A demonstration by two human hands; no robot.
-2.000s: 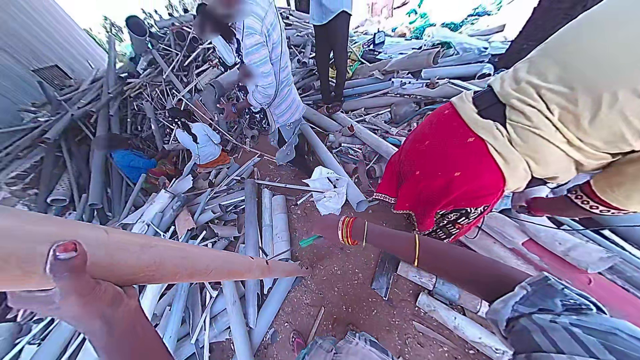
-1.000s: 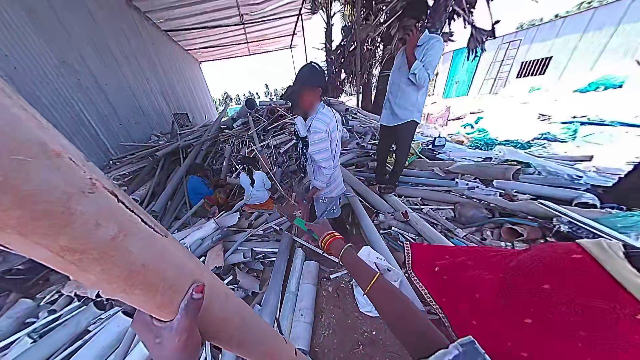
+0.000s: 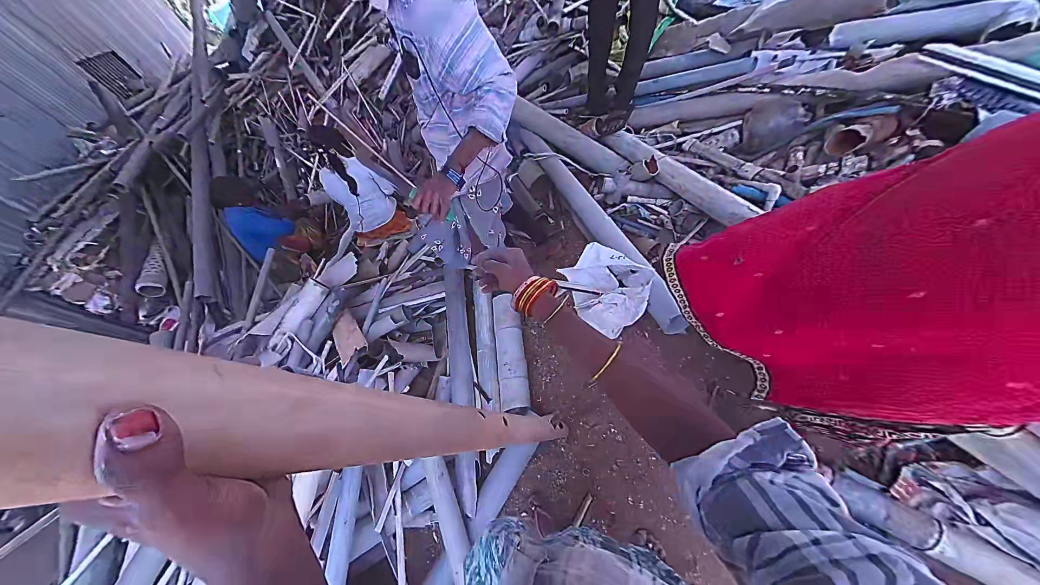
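My left hand (image 3: 187, 496) grips a long tan pipe (image 3: 268, 406), thumb on top. The pipe crosses the lower left and its far end narrows to a ragged tip over the dirt. My right hand (image 3: 500, 268), with red and yellow bangles (image 3: 535, 296) at the wrist, reaches forward with curled fingers; whether it holds anything is unclear. Just beyond it, a person in a striped shirt (image 3: 459, 81) has a hand (image 3: 435, 195) lowered, with small bits of green beside the fingers. A white sack (image 3: 609, 288) lies on the ground right of my right hand.
Grey pipes (image 3: 512, 353) and broken strips lie ahead and at left. A heap of scrap pipes (image 3: 691, 179) spreads behind. Two people are low down at left; another stands at the back. Red cloth (image 3: 861, 284) worn by someone close fills the right side. A corrugated wall (image 3: 49, 106) stands at upper left.
The view tilted up, then back down. A green thing was beside my right hand two seconds ago; green now shows at the other person's hand. My left hand keeps its hold on the pipe.
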